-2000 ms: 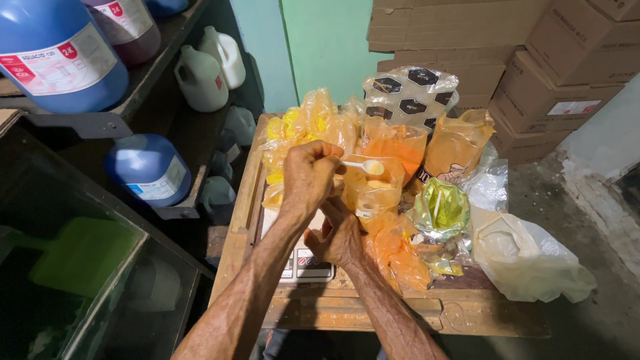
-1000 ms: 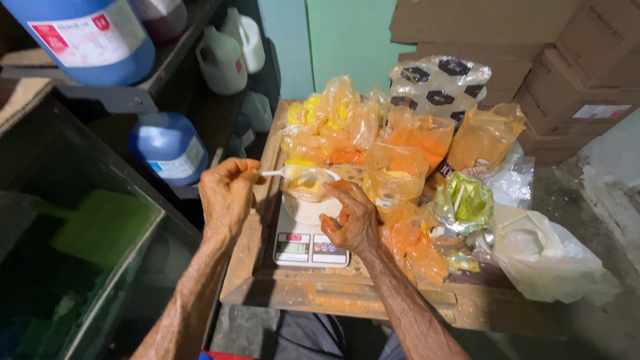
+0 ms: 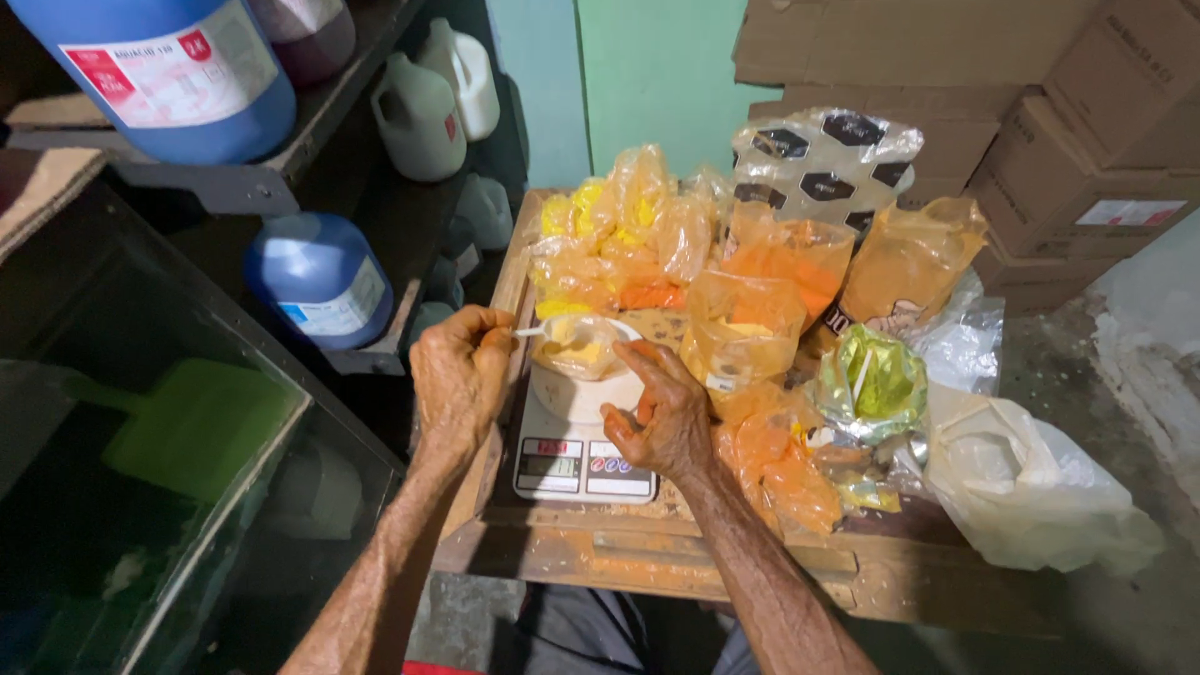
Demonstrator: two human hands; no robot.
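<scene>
A white digital kitchen scale (image 3: 586,459) lies on the wooden table, its display lit. On its round platform stands a small clear plastic bag (image 3: 586,361) with pale yellow powder. My left hand (image 3: 461,370) pinches the handle of a white plastic spoon (image 3: 531,332), whose bowl is over the bag's mouth. Beside the bag, my right hand (image 3: 661,408) has its fingers apart, the index fingertip near the bag's rim; whether it touches is unclear. Just right of the scale's platform stands an open bag of pale powder (image 3: 745,328), with a bag of orange powder (image 3: 787,267) behind it.
Yellow powder bags (image 3: 609,220) are heaped at the table's back left. To the right are a bag of green powder (image 3: 877,380) and a whitish plastic bag (image 3: 1022,487). A shelf (image 3: 309,141) with blue jugs (image 3: 323,281) flanks the left; cardboard boxes (image 3: 1078,178) stack behind right.
Two seconds ago my left hand was over the bag of pale powder with the spoon; it has moved left to the small bag on the scale. My right hand has come away from my left.
</scene>
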